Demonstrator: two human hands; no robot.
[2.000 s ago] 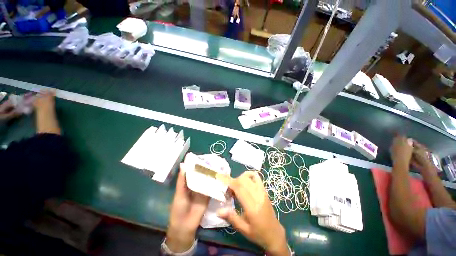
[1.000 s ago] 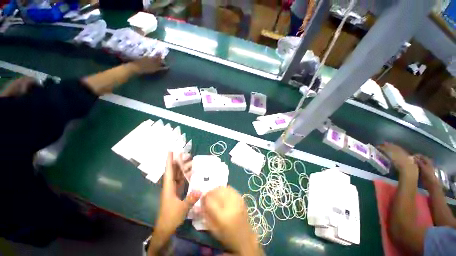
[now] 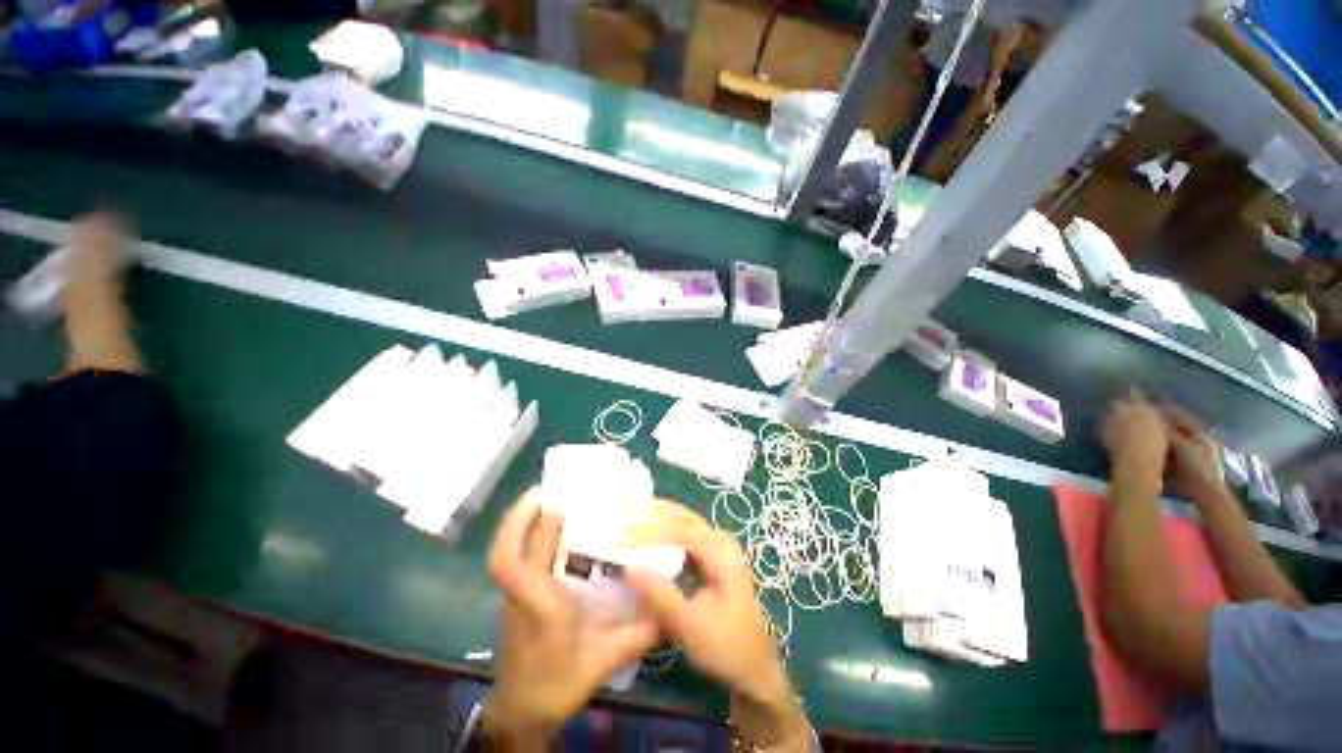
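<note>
My left hand and my right hand hold a white folded carton between them, with a dark opening or mark on its near side. The fingers hide part of it. White box blanks lie stacked just beyond the hands. Set-aside cartons stand in a row to the left, pointed flaps up. A reserve blank stack lies at right.
Loose pale rings and small white cards lie right of centre. Product packs sit on the belt beyond the rail. A slanting post crosses at right. Neighbours' arms reach in on both sides; a red mat lies right.
One second ago the hands were over the blank stack; now they hold a folded carton together. The left neighbour's arm has drawn back from the far side of the belt.
</note>
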